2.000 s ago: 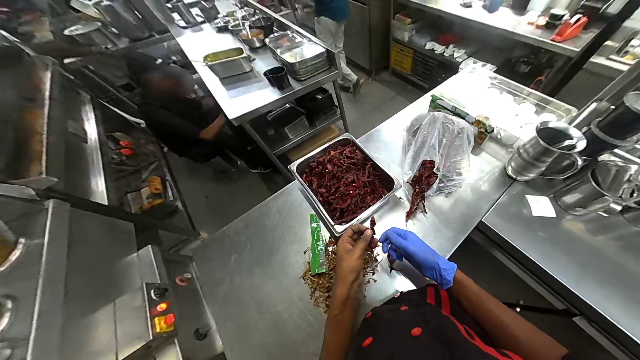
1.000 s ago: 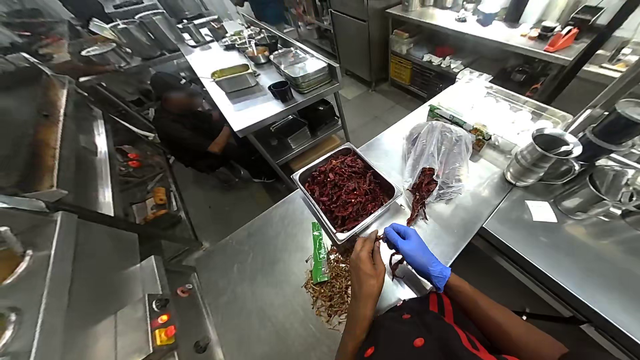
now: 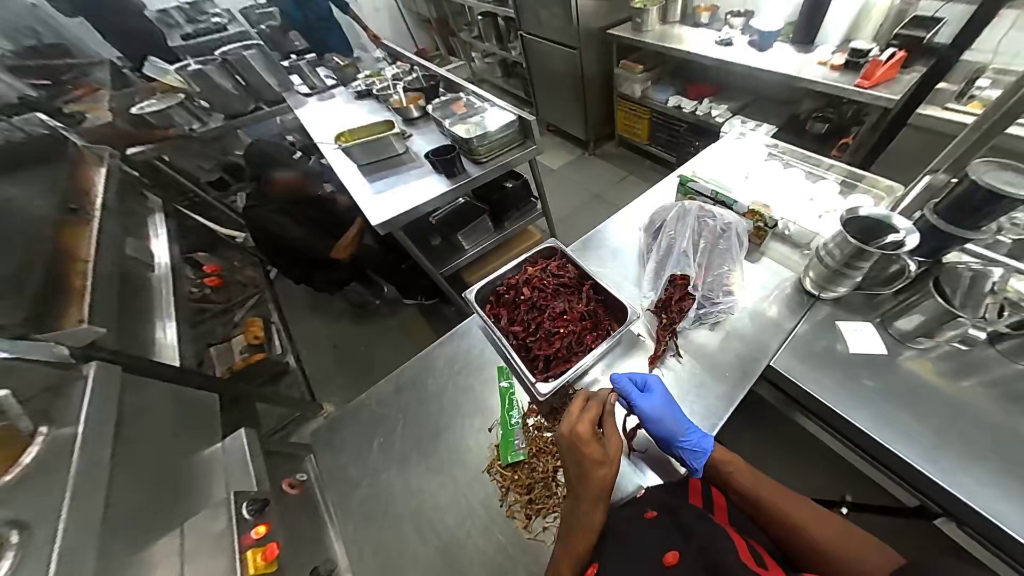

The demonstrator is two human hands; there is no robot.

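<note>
A steel pan [image 3: 552, 312] full of dried red chillies stands on the steel table. Just below its near corner, my bare left hand [image 3: 590, 436] and my blue-gloved right hand [image 3: 662, 420] meet at the fingertips. A dried chilli [image 3: 632, 432] hangs under the fingers of my right hand. Whatever my left fingertips pinch is hidden. Chilli stems [image 3: 524, 480] lie heaped left of my left hand, with a green packet [image 3: 510, 416] partly over them. Right of the pan, more dried chillies [image 3: 670, 316] spill from a clear plastic bag [image 3: 696, 252].
A clear lidded tray [image 3: 800, 180] and steel jugs [image 3: 856, 248] stand at the right. Beyond the table, a person [image 3: 300, 216] in dark clothes is low beside another steel counter [image 3: 352, 172] holding food pans. Another person stands at the far left back.
My hands stay close together below the pan. Two seconds ago a chilli stood upright at my left fingertips; it is not seen there now. The view has shifted slightly.
</note>
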